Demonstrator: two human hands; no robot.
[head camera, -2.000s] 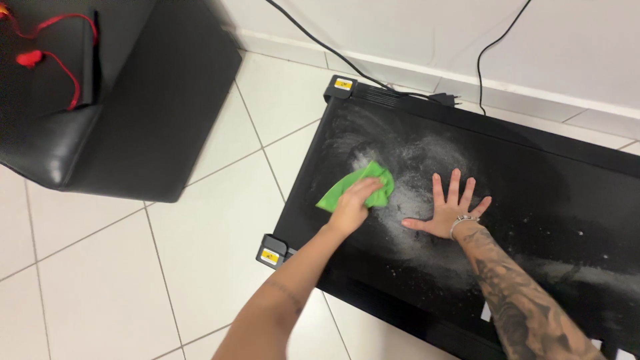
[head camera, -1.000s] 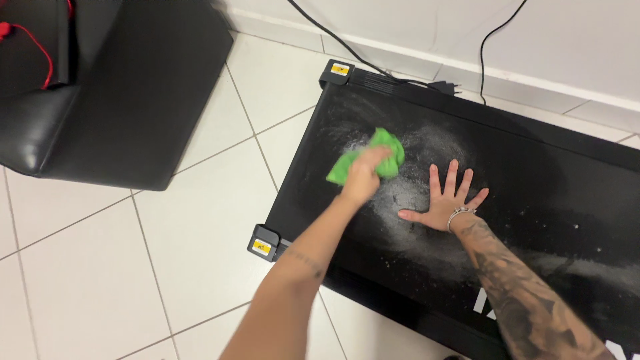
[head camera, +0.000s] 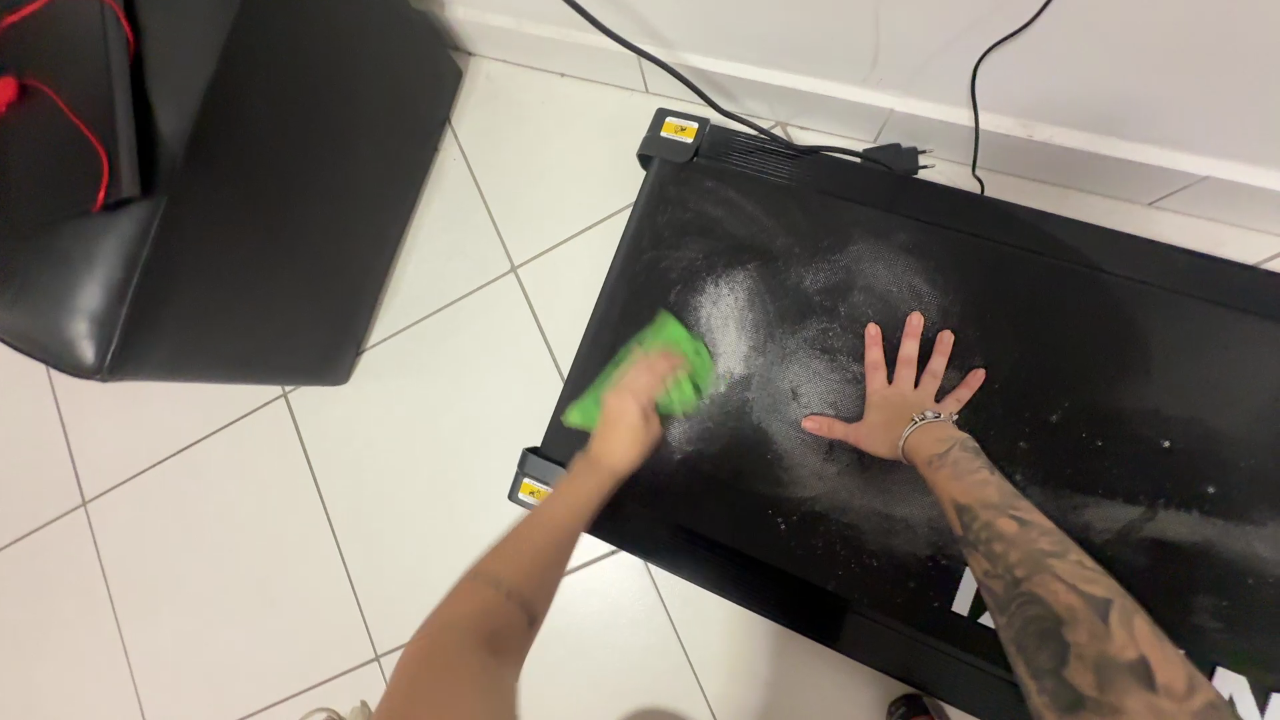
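Note:
My left hand (head camera: 635, 405) presses a bunched green cloth (head camera: 680, 365) onto the dusty belt of a black treadmill (head camera: 740, 480), close to its left end. The hand is blurred. Whitish dust (head camera: 725, 320) lies on the belt just right of the cloth and around its middle. My right hand (head camera: 900, 400) rests palm down on the belt, fingers spread, holding nothing; a silver bracelet (head camera: 925, 425) circles its wrist. Dark end caps with yellow stickers sit at the upper left corner (head camera: 675, 135) and lower left corner (head camera: 530, 480) of the treadmill.
A black upholstered seat (head camera: 270, 200) with a red cord (head camera: 95, 150) stands on the white tile floor (head camera: 200, 540) at left. A black power plug (head camera: 897, 158) lies on the treadmill's far edge. Another cable (head camera: 978, 100) hangs by the white wall (head camera: 800, 40). A shoe (head camera: 912, 707) shows at the bottom.
My left hand has moved with the cloth toward the lower left of the belt. My right hand stays planted on the belt.

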